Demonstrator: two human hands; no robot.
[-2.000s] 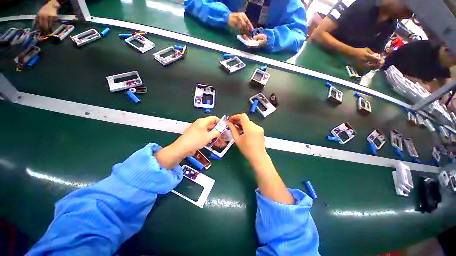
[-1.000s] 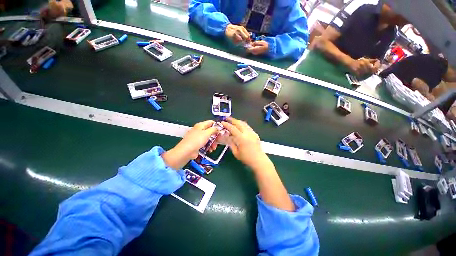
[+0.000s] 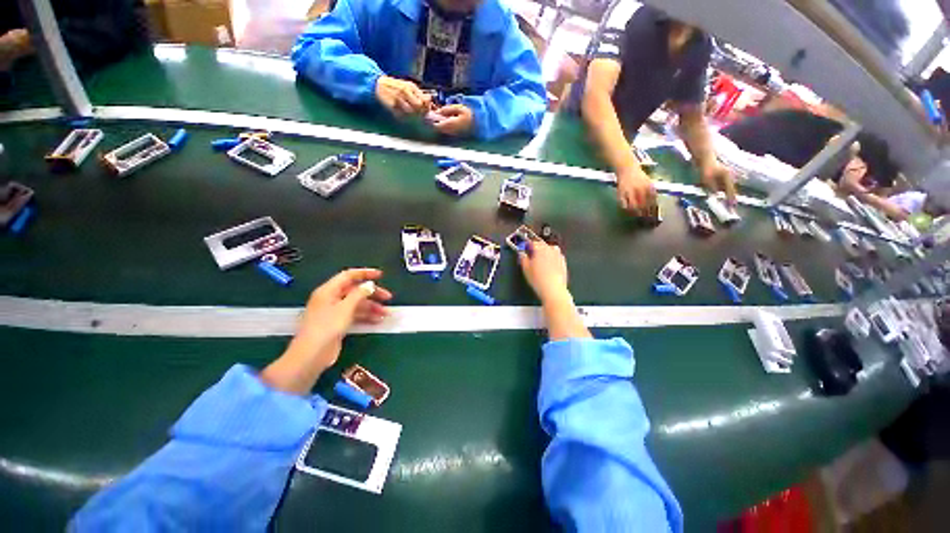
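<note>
My right hand [image 3: 545,273] reaches over the belt, its fingertips on a small white housing [image 3: 520,238] that they partly cover; whether they grip it is unclear. My left hand [image 3: 331,318] is above the near rail, fingers apart, with a small pale spot at a fingertip. A white housing frame [image 3: 477,260] with a blue cell [image 3: 480,296] lies on the belt between my hands. Another white housing [image 3: 423,250] lies to its left. On the near ledge lie a windowed white frame [image 3: 383,455] and a brown sub-assembly [image 3: 377,381] with a blue cell [image 3: 352,395].
The dark green belt [image 3: 344,224] carries several more housings with blue cells. A pale metal rail [image 3: 188,319] edges it. White stacked parts [image 3: 772,343] and a black item [image 3: 835,361] lie right on the ledge. Across the belt, a person in blue [image 3: 417,78] and one in dark [image 3: 651,83] work.
The housing that was between my hands is no longer there, and one more housing lies on the belt. My hands have parted, the right reaching farther out. The view has shifted.
</note>
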